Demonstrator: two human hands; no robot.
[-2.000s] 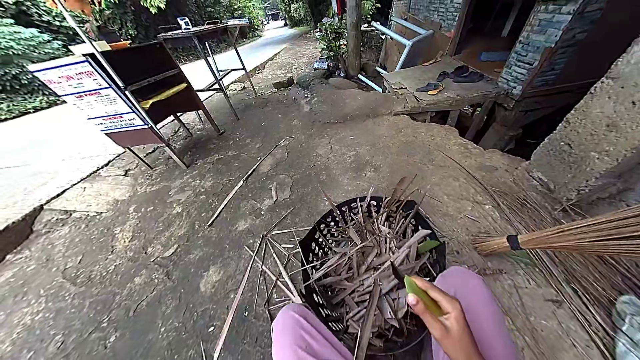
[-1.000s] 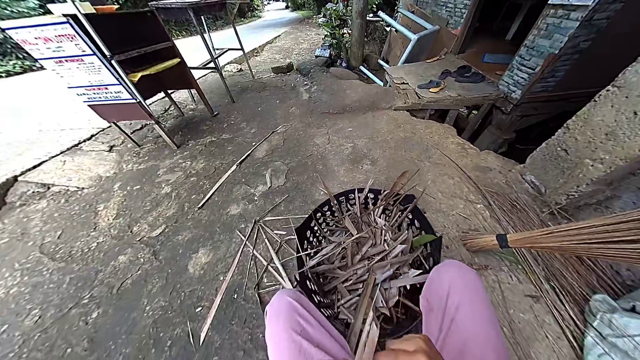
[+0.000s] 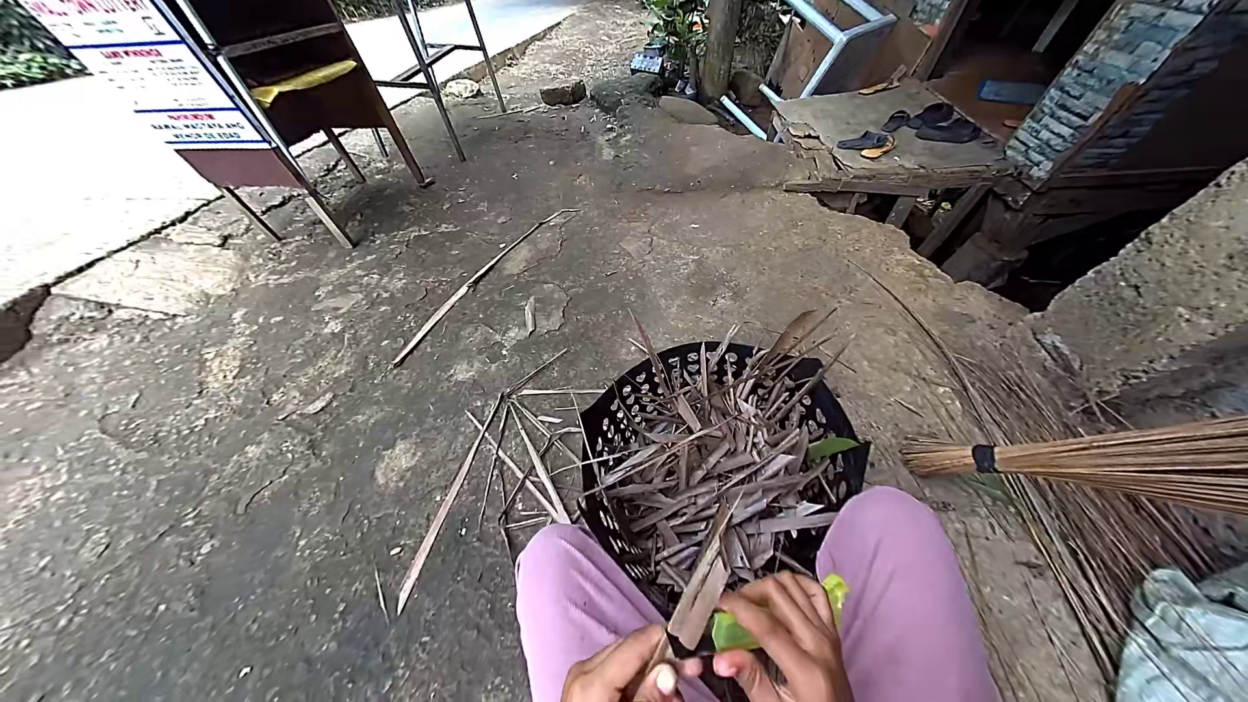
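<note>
Between my knees stands a black perforated plastic basket (image 3: 609, 409) heaped with dry brown leaf strips (image 3: 692, 468). My left hand (image 3: 619, 673), at the bottom edge, pinches the lower end of a dry leaf strip (image 3: 700, 595) that points up over the basket. Close beside it on the right, my right hand (image 3: 795, 634) is closed around a yellow-green handle (image 3: 733, 632); a small dark part, perhaps a blade, shows against the strip. A green leaf (image 3: 831, 448) lies at the basket's right rim.
Loose strips and thin ribs (image 3: 531, 458) lie on the ground left of the basket. A stick broom (image 3: 1092, 463) and a pile of thin ribs (image 3: 1053, 556) are at the right, near a pale sack (image 3: 1185, 639) and a concrete wall (image 3: 1160, 283). A signboard stand (image 3: 234, 166) stands back left.
My right hand with the yellow-green handle has come down and inward from the basket's right side. My left hand, not seen two seconds ago, now shows holding a leaf strip.
</note>
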